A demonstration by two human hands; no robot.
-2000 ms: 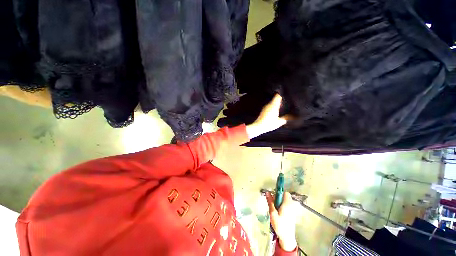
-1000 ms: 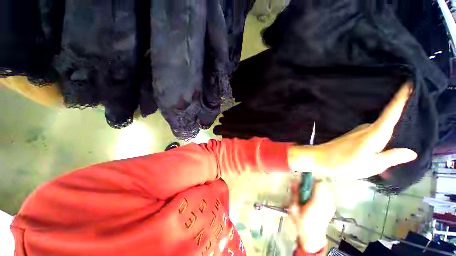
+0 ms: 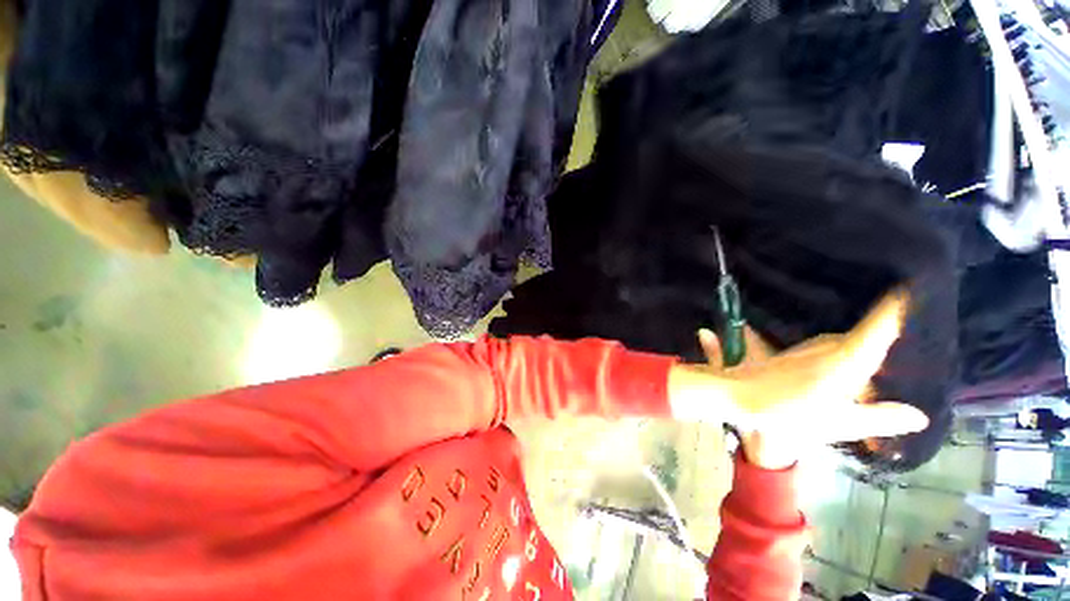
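A black garment (image 3: 774, 200) hangs at the upper right, partly blurred, with a white tag (image 3: 903, 155) near its upper part. My left hand (image 3: 827, 382) is in front of its lower side, fingers spread, with no grip on cloth visible; contact is unclear. My right hand (image 3: 751, 346) is mostly hidden behind my left hand and wrist. It holds a green air blow gun (image 3: 731, 319), whose thin metal nozzle points up over the black cloth. More black garments with lace hems (image 3: 452, 299) hang at the upper left.
White hangers (image 3: 1000, 117) and a rail are at the right edge. Mustard cloth (image 3: 100, 214) shows behind the left row. A burgundy edge (image 3: 1015, 385) is at the right. Metal rack parts (image 3: 634, 517) stand low on the pale greenish floor (image 3: 153, 340).
My left hand reached right across the black garment, then drew back slightly. My right hand moved up and right with the green gun, now behind my left hand. The hangers and tag came into view.
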